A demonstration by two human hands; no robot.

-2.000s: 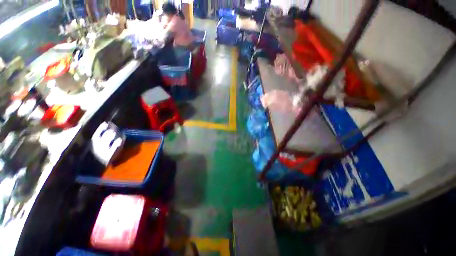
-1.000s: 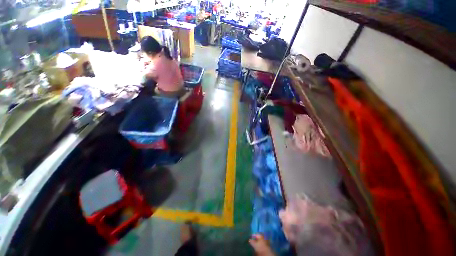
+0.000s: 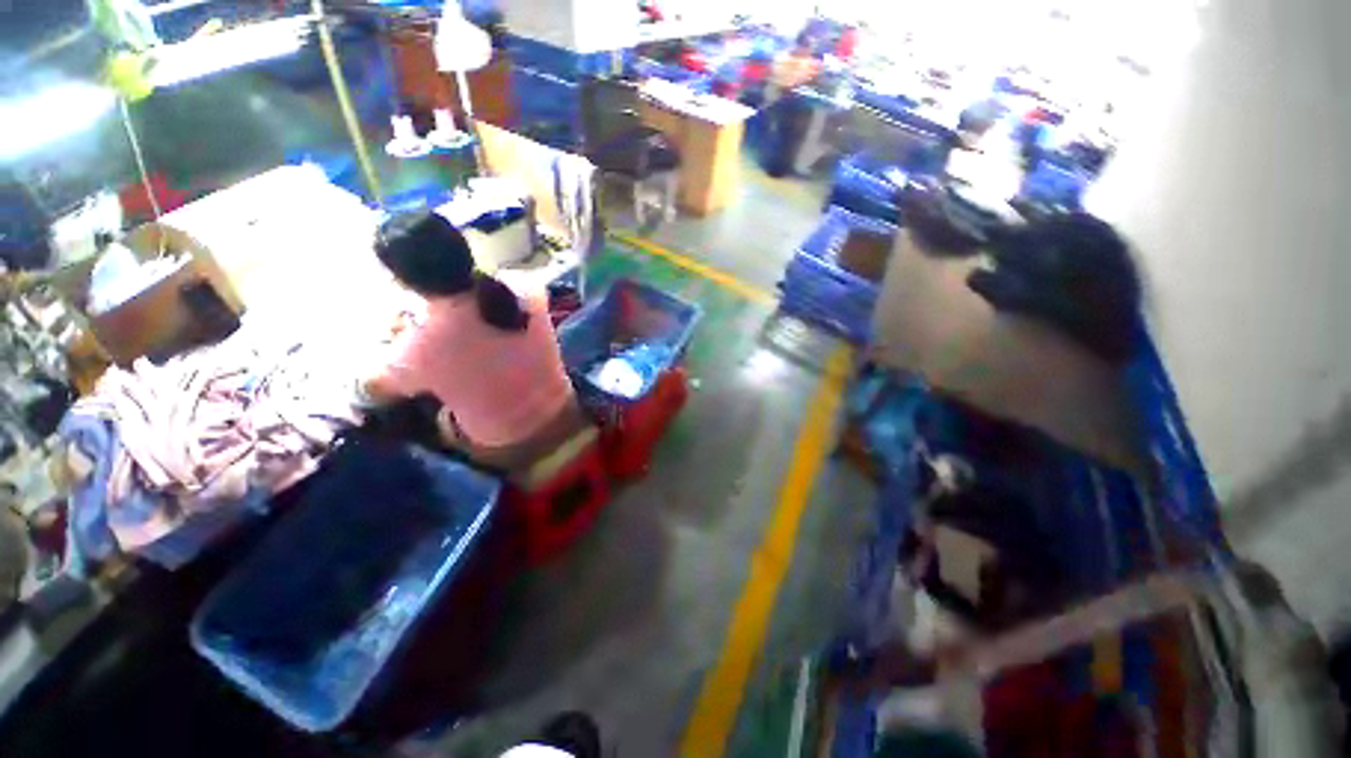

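Note:
Neither of my hands can be made out. A small dark and white shape (image 3: 551,740) is cut off by the bottom edge, too blurred to name. A large blue plastic crate (image 3: 344,585) with a dark inside stands nearest at the lower left. A heap of pale pink and white striped cloth (image 3: 222,422) lies on the worktable behind it. A smaller blue crate (image 3: 630,348) with light pieces in it stands beyond, on the far side of a seated person.
A person in a pink top (image 3: 482,370) sits on a red stool (image 3: 568,504) at the left worktable. A yellow floor line (image 3: 771,555) runs up the aisle. Blue crates (image 3: 840,267) are stacked ahead. A table edge with dark cloth (image 3: 1067,274) and a blurred pale bar (image 3: 1089,622) are at the right.
The view has moved up the aisle and turned. The seated person and large blue crate appear nearer. The near red stool and the right-hand table with pink cloth have left the view.

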